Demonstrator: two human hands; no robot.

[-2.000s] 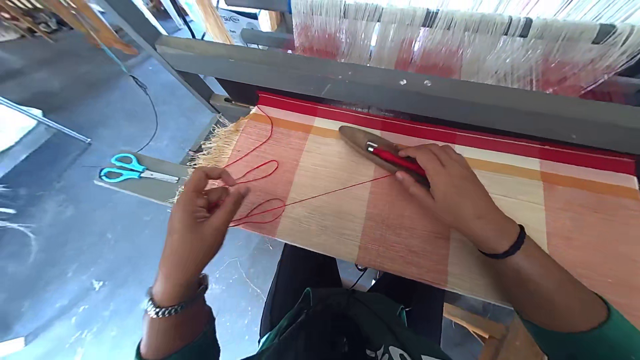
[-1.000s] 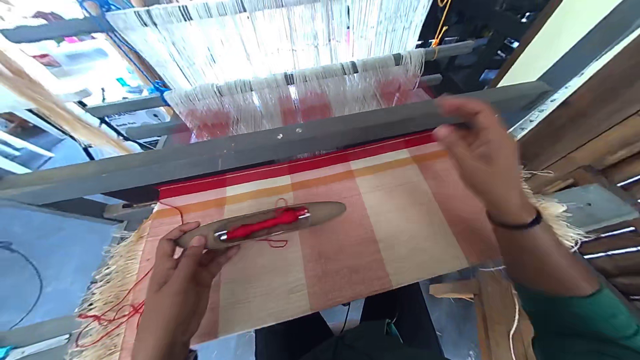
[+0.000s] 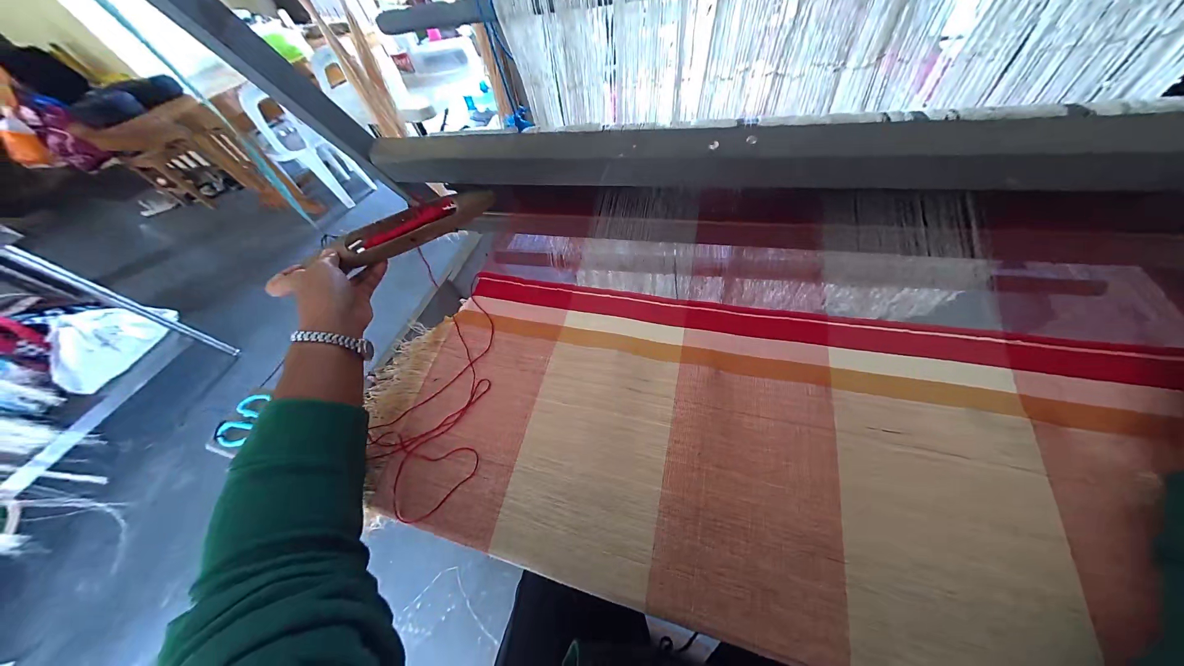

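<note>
My left hand [image 3: 331, 291] grips the rear end of a wooden boat shuttle [image 3: 416, 228] loaded with red yarn. The shuttle's front tip is at the left edge of the warp [image 3: 647, 213], below the loom's grey beam. Red yarn [image 3: 444, 421] runs from the shuttle and lies in loose loops over the left side of the woven cloth [image 3: 749, 499]. The cloth has pink and cream stripes, with orange and red bands along its far edge. My right hand is out of view; only a bit of green sleeve shows at the right edge.
A grey wooden beam [image 3: 832, 153] crosses above the warp, with white heddles [image 3: 786, 60] behind it. Scissors with turquoise handles [image 3: 242, 421] lie left of the cloth's fringe [image 3: 407, 370]. A metal bar [image 3: 120, 301] stands farther left, near a white plastic chair [image 3: 296, 139].
My left hand has lifted the shuttle from over the cloth to the warp's left edge. My right hand, raised at the right a second ago, has left the view. The view has swung left.
</note>
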